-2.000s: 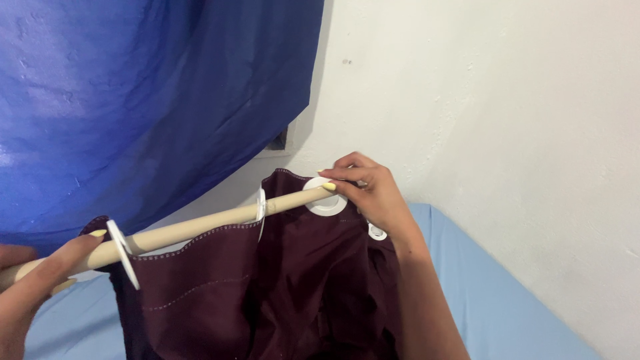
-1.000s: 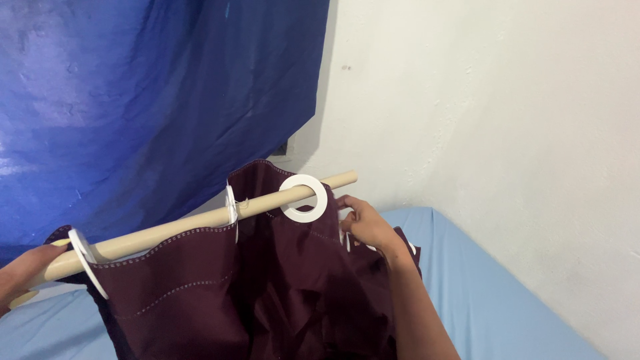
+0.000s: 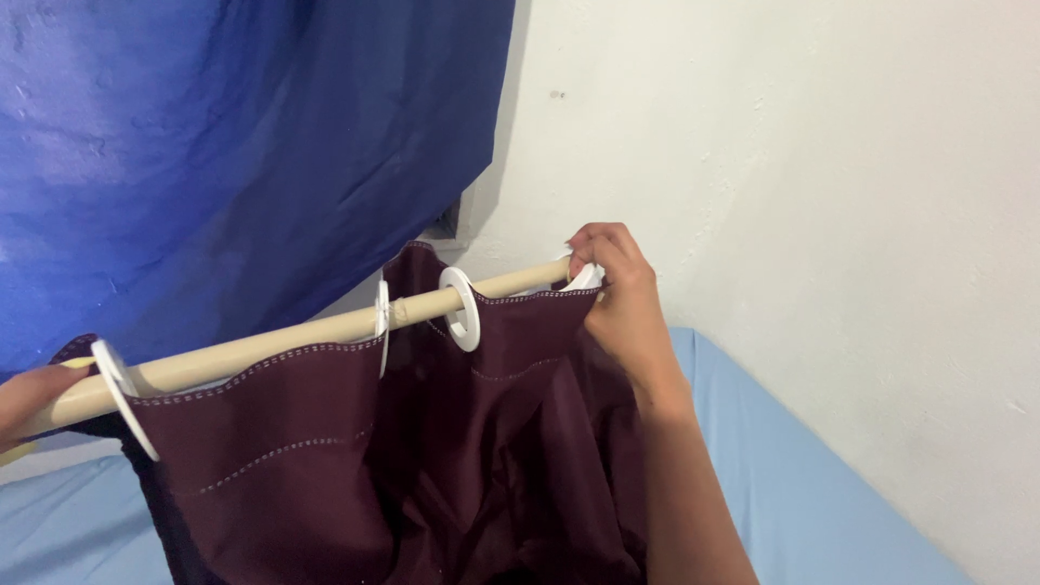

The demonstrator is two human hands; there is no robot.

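Note:
A dark maroon eyelet curtain [image 3: 284, 487] hangs from a cream-coloured rod [image 3: 268, 343] that slants up to the right. The rod passes through white curtain rings: one at the left [image 3: 126, 400], one mid-rod [image 3: 382, 329] and another farther right [image 3: 461, 309]. My left hand [image 3: 36, 398] grips the rod at the left edge, beside the first ring. My right hand [image 3: 617, 284] holds a further white ring [image 3: 587, 278] with the curtain's top edge at the rod's right end. Whether the rod's tip has entered that ring is hidden by my fingers.
A blue cloth [image 3: 244, 162] hangs at the upper left, with a dark wall opening [image 3: 448, 221] partly behind its lower edge. A whitish wall [image 3: 812, 203] rises on the right. Light blue fabric [image 3: 780, 455] covers a surface below, beside the wall.
My right hand has let go of the earlier ring, gone down to the curtain's hanging part, and come up to the rod's end with another ring. My left hand stays on the rod.

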